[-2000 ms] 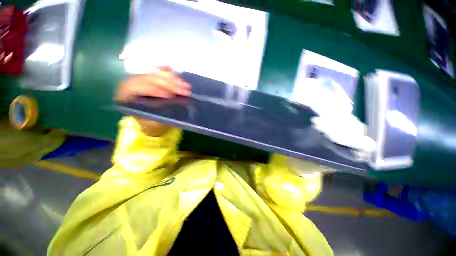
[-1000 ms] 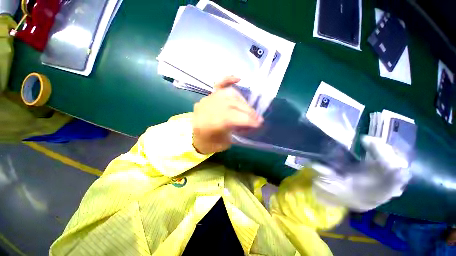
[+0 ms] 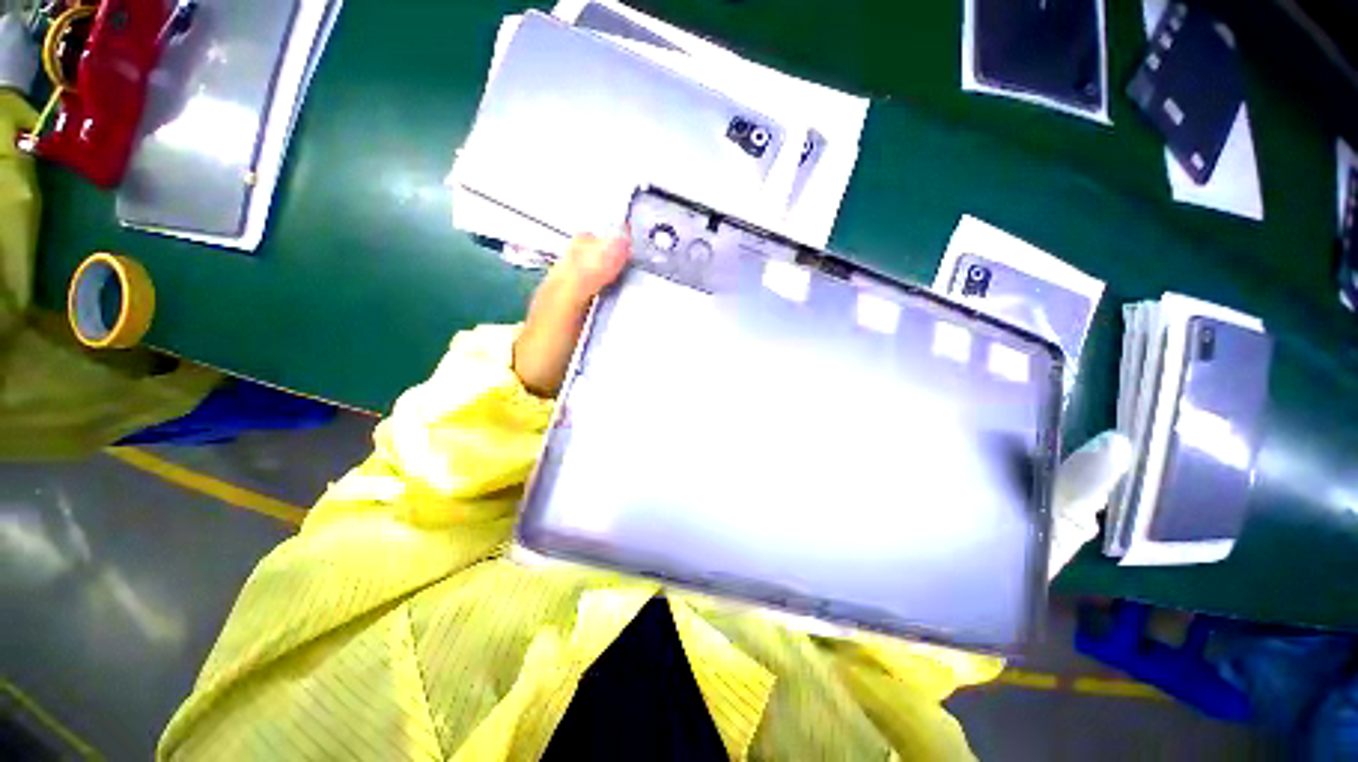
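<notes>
A tablet back cover [image 3: 804, 447] is held up in front of my chest, its inner face towards me, with strong glare across it. Pale squares run along its upper edge and round openings show at its upper left corner. My bare left hand [image 3: 572, 310] grips the cover's upper left edge; its fingers are partly behind the cover. My right hand [image 3: 1087, 488], in a white glove, holds the cover's right edge and is mostly hidden behind it.
Silver covers with white sheets [image 3: 626, 119] lie stacked behind the held cover. Another stack [image 3: 1209, 432] is at the right, a single cover [image 3: 1028, 298] beside it. Dark covers [image 3: 1038, 52] lie along the far side. A tape roll [image 3: 112, 301] and red object [image 3: 112, 97] are at left.
The held cover was edge-on and blurred; it is now tilted up with its inner face showing. My left hand has moved left to its corner, and my gloved right hand has gone behind its right edge.
</notes>
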